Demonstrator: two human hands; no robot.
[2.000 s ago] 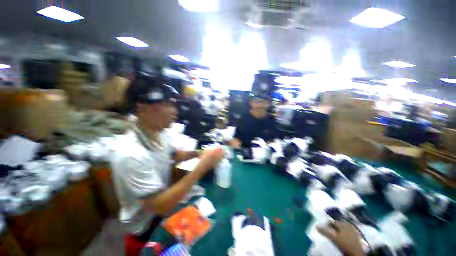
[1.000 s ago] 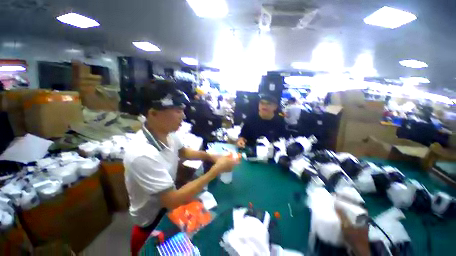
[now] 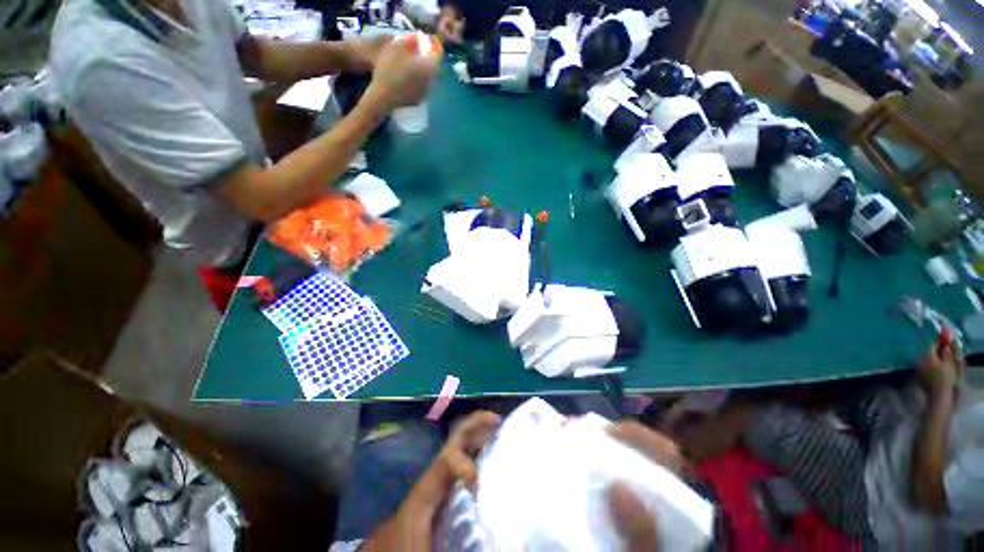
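Observation:
An overexposed white bundle (image 3: pixel 566 480), seemingly a camera or its plastic bag, is low in front of me, below the table edge; its contents cannot be made out. My left hand (image 3: pixel 464 453) grips its left side. My right hand (image 3: pixel 647 444) is on its upper right side, blurred and partly covered by the white material. Two white-and-black cameras lie on the green table (image 3: pixel 432 367) just beyond: one (image 3: pixel 486 264) further back, the other (image 3: pixel 572 329) near the edge with its black dome to the right.
Many cameras (image 3: pixel 718 270) stand in rows at centre right. Sticker sheets (image 3: pixel 340 334) and a bag of orange pieces (image 3: pixel 335 232) lie left. A person (image 3: pixel 173 119) stands left, hands around a white bottle. Another sits right. A carton (image 3: pixel 54 421) of bagged cameras is lower left.
The view has tilted down. A hand earlier among the right-hand cameras is gone from there; both my hands are now low on the white bundle. A second camera now shows near the table edge.

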